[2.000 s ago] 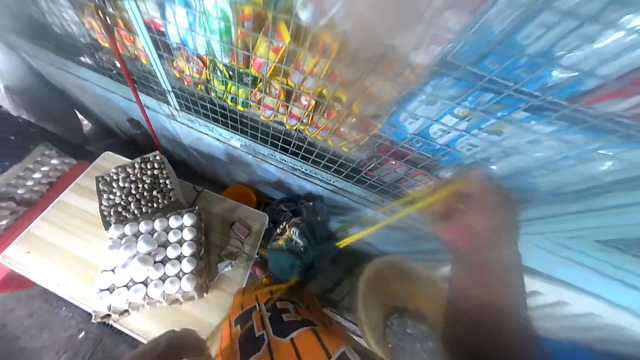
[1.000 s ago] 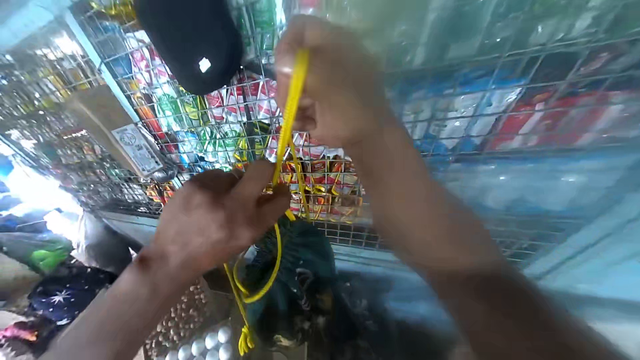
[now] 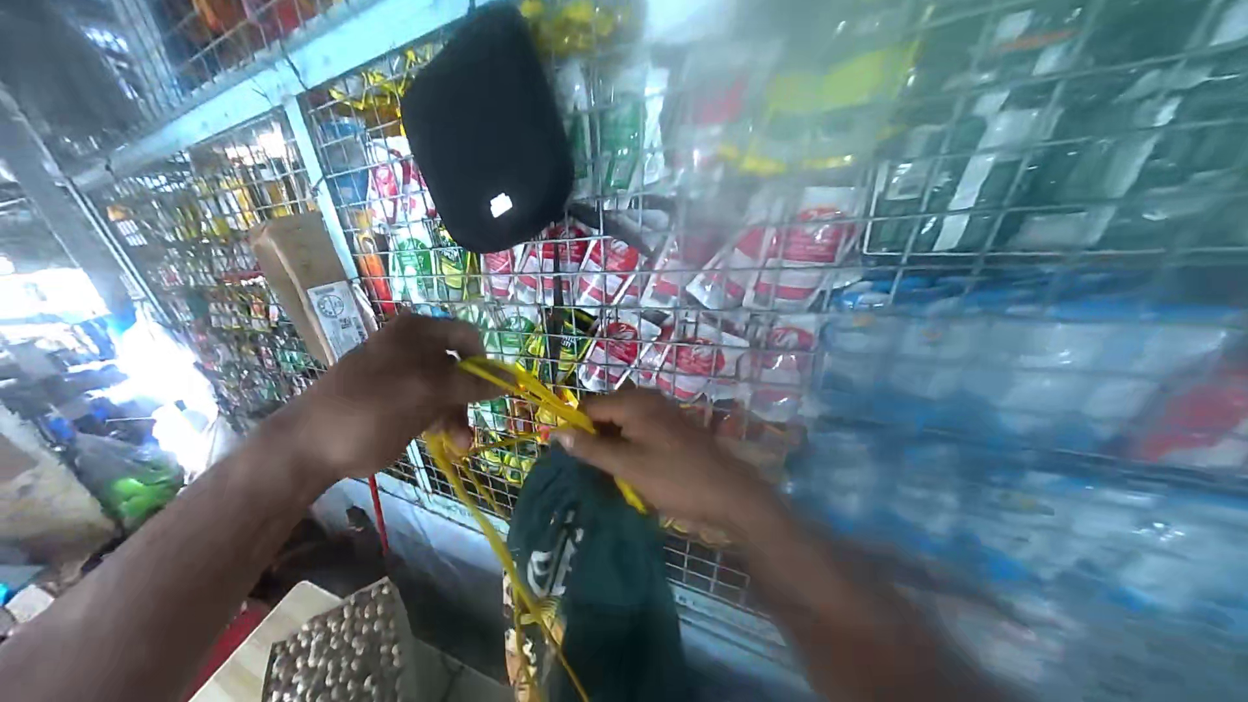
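My left hand holds yellow plastic cord near the wire mesh, and loose strands hang below it. The same cord runs across to my right hand, where it is pinched between thumb and fingers; an end sticks out under that hand. Directly beneath my hands hangs a dark green cloth item with pale print; its top lies close to the cord, and whether they are tied cannot be told. Above, a black pouch-like item with a small white tag hangs against the mesh.
Wire mesh with packed sachets behind it spans the view. A cardboard box hangs at left by a pale blue post. Lower left, a tray of small eggs sits on a light wooden table.
The right hand has come down from above the left, and the cord between them now runs sideways. Two seconds ago the left hand was low, near the table. The view has shifted up along the mesh.
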